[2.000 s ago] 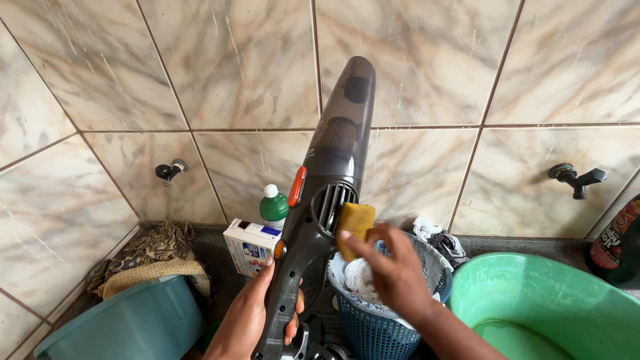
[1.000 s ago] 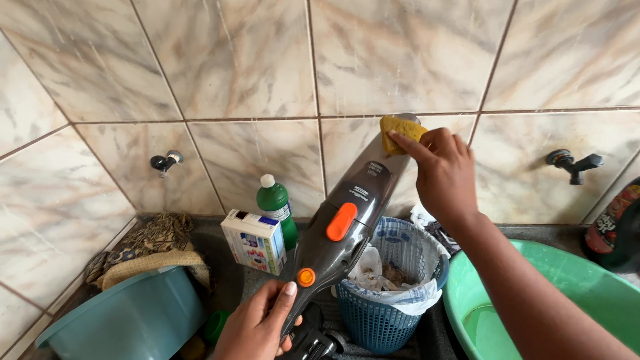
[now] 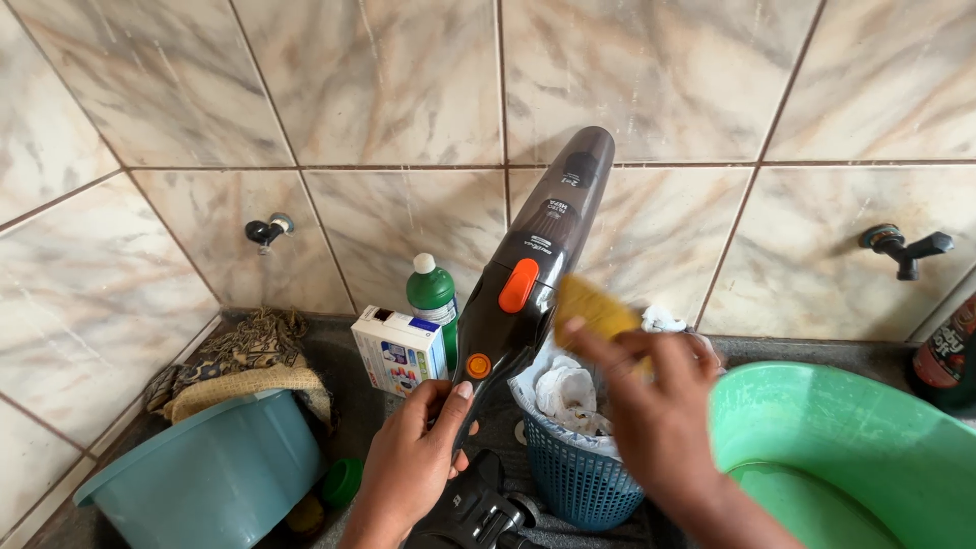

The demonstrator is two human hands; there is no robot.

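Observation:
A black handheld vacuum cleaner (image 3: 499, 324) with a smoky clear dust cup, an orange-red release button and a round orange button points up toward the wall. My left hand (image 3: 423, 450) is wrapped around its handle, thumb just below the round button. My right hand (image 3: 659, 404), slightly blurred, holds a yellow sponge (image 3: 598, 309) at the right side of the vacuum's body, near the dust cup's lower end. Whether the sponge touches the body there cannot be told. A black vacuum floor head (image 3: 476, 511) lies below the handle.
A blue mesh basket (image 3: 576, 476) lined with a bag holds waste. The green basin (image 3: 839, 389) is at right beside a dark red bottle (image 3: 945, 354). A teal tub (image 3: 206, 465), cloths (image 3: 252, 347), white box (image 3: 400, 351) and green bottle (image 3: 431, 288) stand left. Two taps (image 3: 268, 230) (image 3: 906, 248) project from the tiled wall.
The sponge in my right hand has come down from the tip of the dust cup to the side of the body. The vacuum, in my left hand throughout, has been turned since the earliest frame.

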